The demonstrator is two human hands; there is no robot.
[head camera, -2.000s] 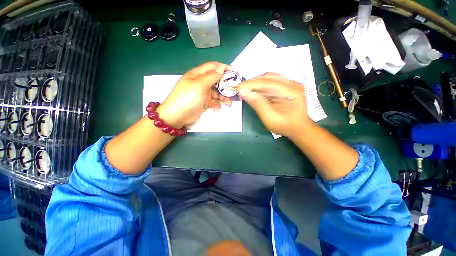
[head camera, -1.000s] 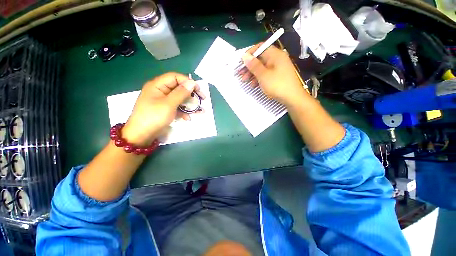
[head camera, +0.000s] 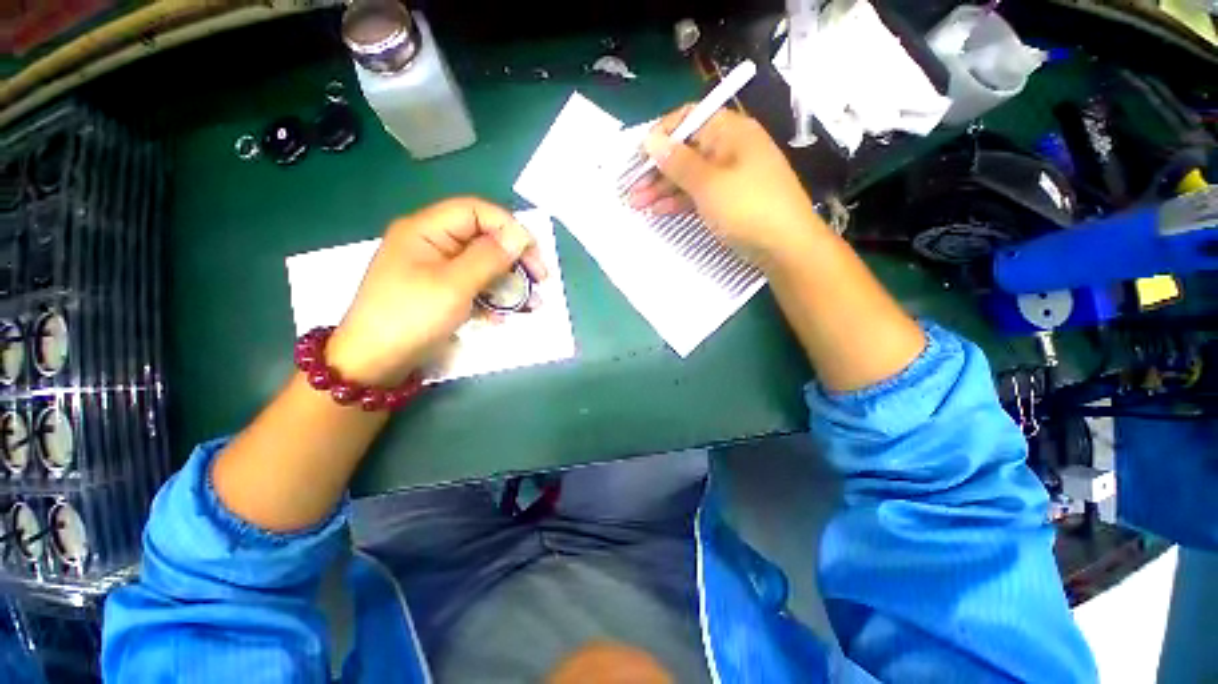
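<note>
My left hand [head camera: 434,274], with a dark red bead bracelet at the wrist, holds a round silver-rimmed watch head [head camera: 509,290] above a plain white paper [head camera: 528,342]. Its fingers hide part of the watch head. My right hand [head camera: 728,181] holds whitish tweezers [head camera: 715,102] like a pen over the upper part of a white sheet with rows of fine dark lines [head camera: 704,274]. The tweezers' tips are too small to make out against the sheet. Another white paper [head camera: 568,144] lies at the sheet's upper left.
Stacked clear trays [head camera: 100,334] with watch heads stand at left. A whitish bottle [head camera: 422,107] and black round parts [head camera: 285,139] are at the back. A crumpled tissue [head camera: 875,74], a clear cup [head camera: 982,60] and a blue fixture [head camera: 1109,261] are at right.
My right hand has moved from the watch head to the lined sheet with the tweezers. My left hand still holds the watch head. The view has shifted to the right.
</note>
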